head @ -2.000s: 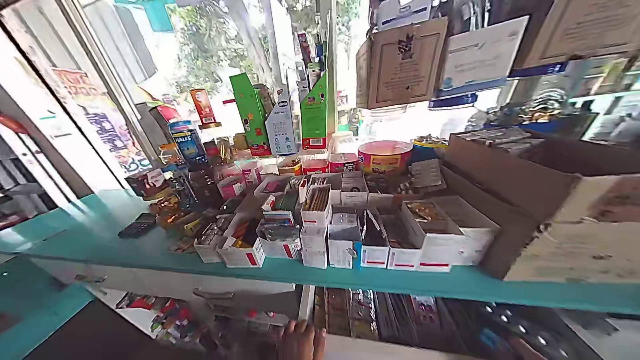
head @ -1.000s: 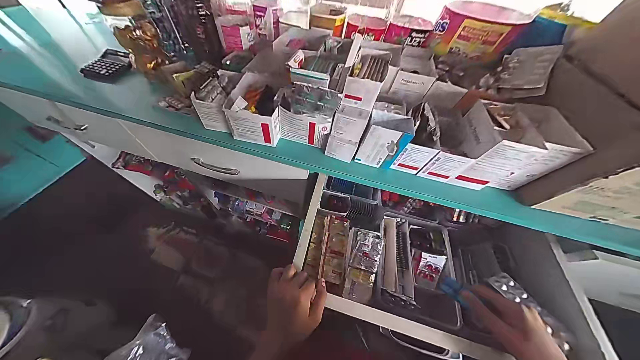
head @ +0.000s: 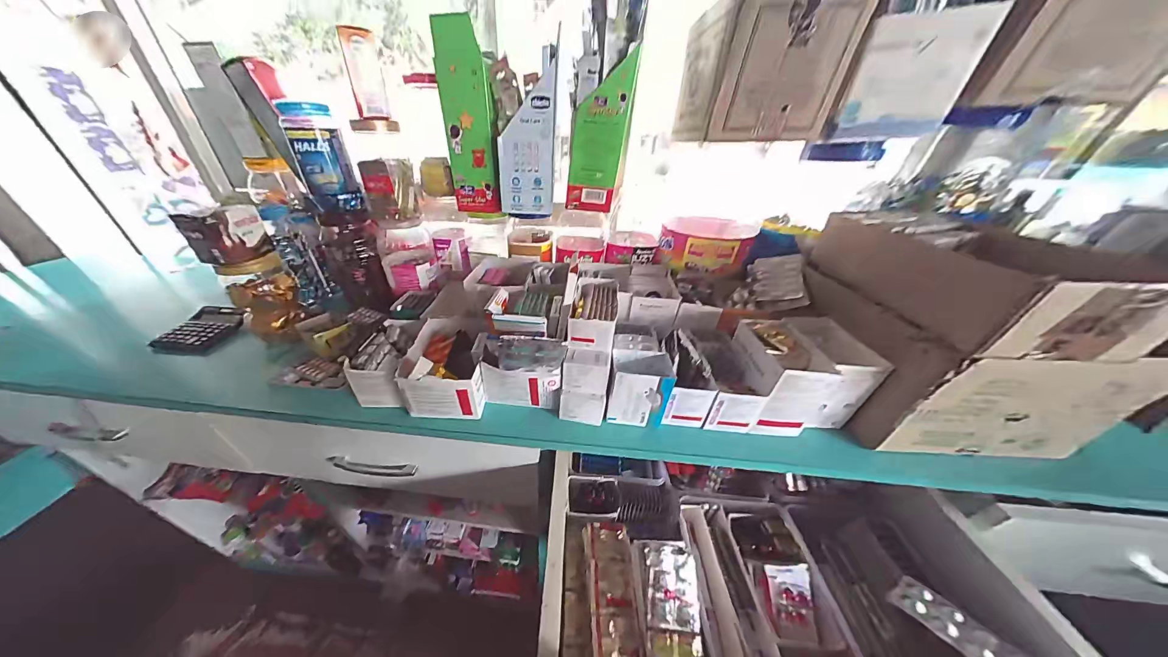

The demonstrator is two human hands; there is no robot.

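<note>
Neither of my hands shows in the head view now. Below the counter a drawer stands pulled out. Inside it lie blister strips in narrow trays, a small white and red packet, and a silver blister pack at the right side. Along the counter's front edge stand several cut-open white cartons, among them one with dark and orange packets, one holding blister packs and a stacked one with upright strips.
The teal counter bears a calculator, plastic jars, round tubs, tall green cartons and a large open cardboard box. Packets fill shelves below left. Closed drawers have metal handles. Boxes hang above.
Both hands, one at the drawer's front edge and one over its right side a second ago, have left the view. The view has swung up toward the window. The drawer remains pulled out.
</note>
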